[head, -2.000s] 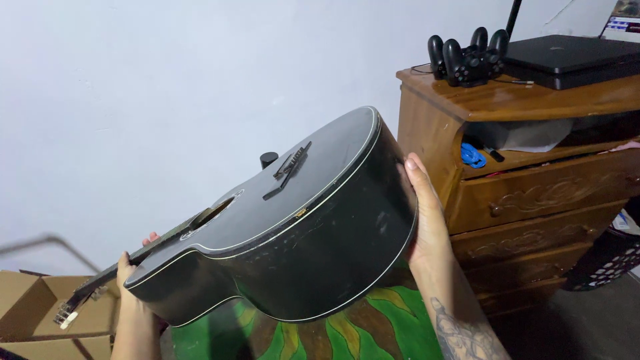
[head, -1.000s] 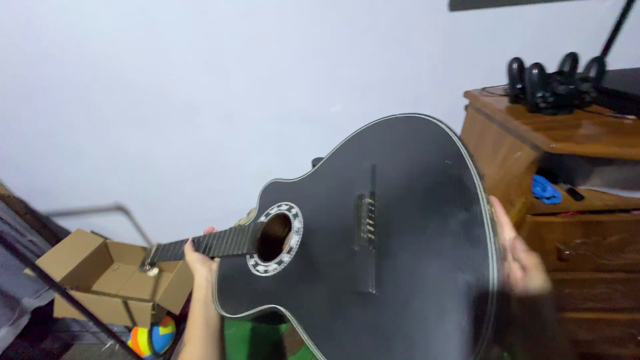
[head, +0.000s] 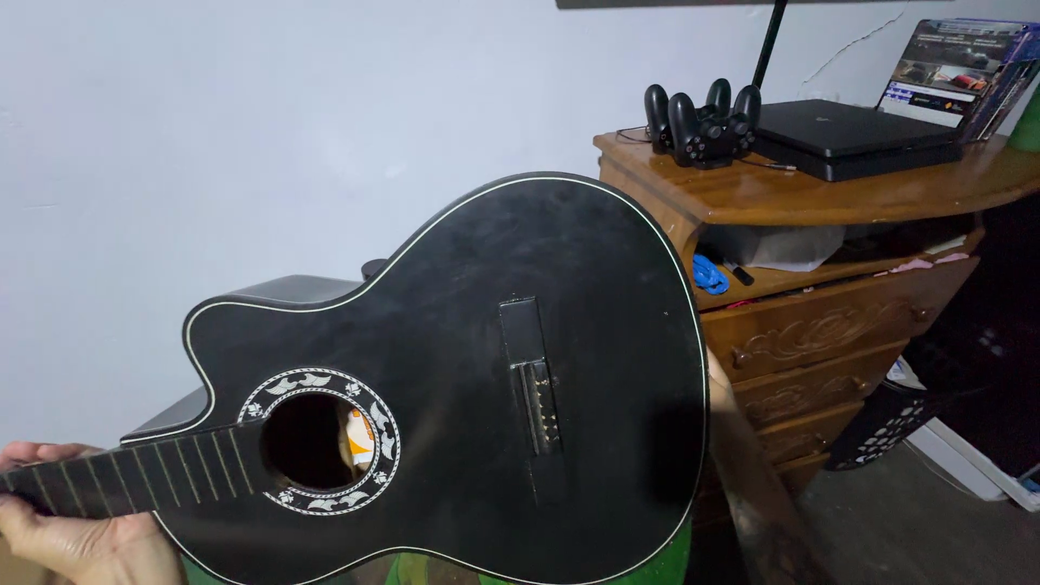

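A black acoustic guitar (head: 455, 341) with a cutaway body and no strings fills the middle of the view, its front facing me. White leaf-like patterns ring the sound hole, inside which an orange and white label shows. At the lower left my left hand (head: 89, 532) is wrapped around the fretted neck. My right hand (head: 717, 374) is at the guitar's bottom edge on the right, mostly hidden behind the body; its fingers are out of sight. The bridge (head: 536, 406) bears a row of pin holes.
A wooden dresser (head: 829, 337) stands at the right, with black game controllers (head: 703, 126), a black game console (head: 861, 134) and upright game cases (head: 946, 77) on top. A blue item (head: 709, 275) lies on its shelf. Behind the guitar is a pale wall (head: 244, 146). A green surface (head: 658, 561) shows below.
The guitar has turned from a tilted, side-on position two seconds ago to face me. Both hands have stayed at the guitar, the left at its neck end.
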